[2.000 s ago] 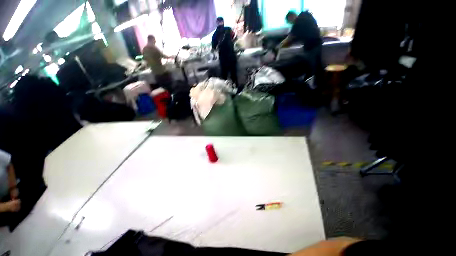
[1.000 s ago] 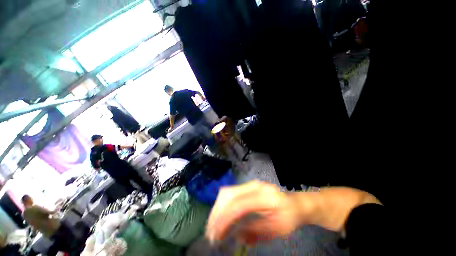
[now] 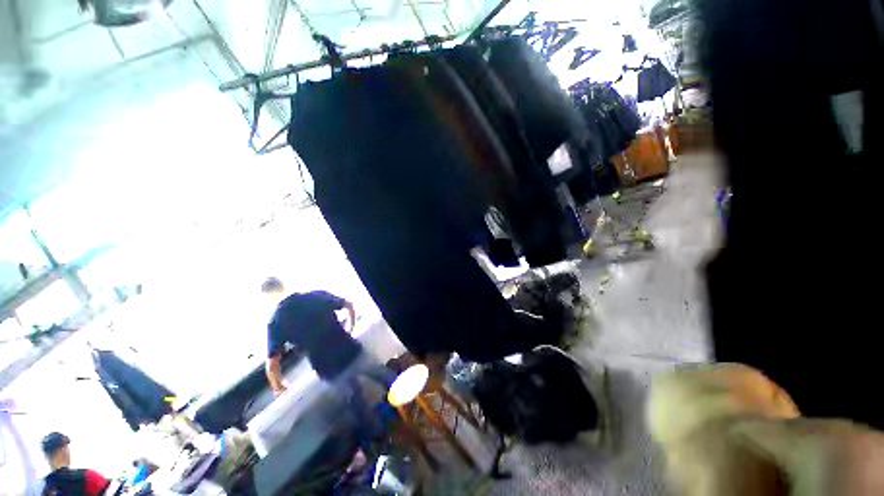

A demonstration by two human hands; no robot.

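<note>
My right hand (image 3: pixel 722 426) is at the lower right, large and blurred, with the wrist towards the right edge. Its fingers look bent, but whether it holds anything cannot be told. A large black mass, apparently a garment (image 3: pixel 795 203), fills the right side just above and behind my hand, with a small pale patch on it. Whether my hand touches it is unclear. My left hand is out of the picture.
Black garments (image 3: pixel 388 184) hang from a metal rail (image 3: pixel 339 63) at the upper middle. A round-topped stool (image 3: pixel 409 385) and a black bundle (image 3: pixel 538 397) stand below. A person (image 3: pixel 315 334) bends over a table; another shows at lower left. Grey floor (image 3: pixel 659 291) runs between rail and black mass.
The view has swung right, away from the white table, red cone and snips, then the green sacks. The hanging garments came into fuller view. My right hand now appears further right.
</note>
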